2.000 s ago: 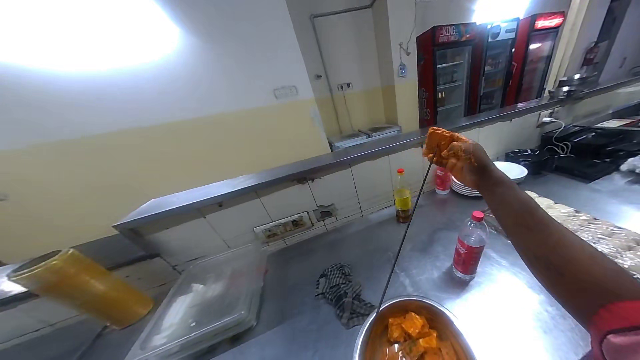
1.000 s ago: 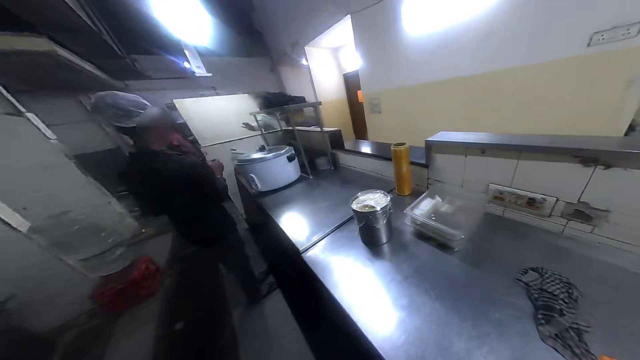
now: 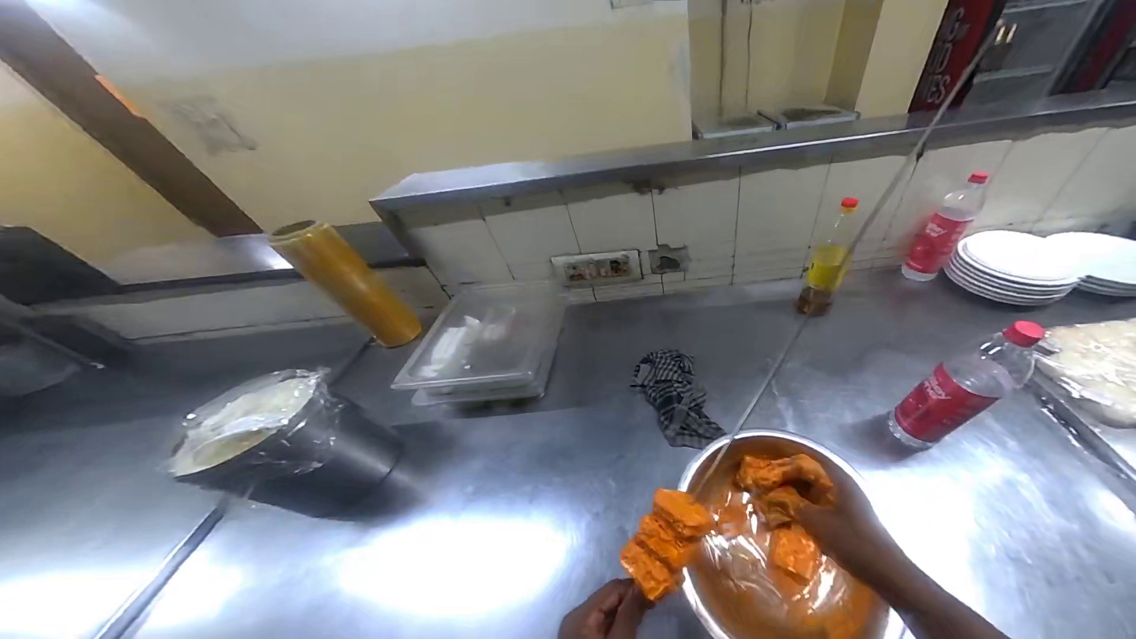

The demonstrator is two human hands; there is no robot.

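Observation:
My left hand (image 3: 608, 611) grips the low end of a long metal skewer (image 3: 770, 377), just under several orange marinated pieces (image 3: 664, 543) threaded on it. The skewer slants up to the right across the rim of a steel bowl (image 3: 887, 612). Inside the bowl my right hand (image 3: 830, 515) has its fingers on an orange-coated piece (image 3: 781, 475). More coated pieces (image 3: 794, 552) and orange marinade lie in the bowl. A checked cloth (image 3: 676, 399) rests on the steel counter behind the bowl.
Right of the bowl stand a water bottle (image 3: 950, 399), an oil bottle (image 3: 827, 266), another bottle (image 3: 941, 232), stacked white plates (image 3: 1012, 266) and a film-covered tray (image 3: 1096, 364). To the left are a film-covered steel container (image 3: 302, 453), lidded plastic boxes (image 3: 488, 342) and a film roll (image 3: 351, 284).
Two seconds ago my right hand was raised above the counter with an orange piece at the skewer; now it is down in the bowl. The view swung left and back.

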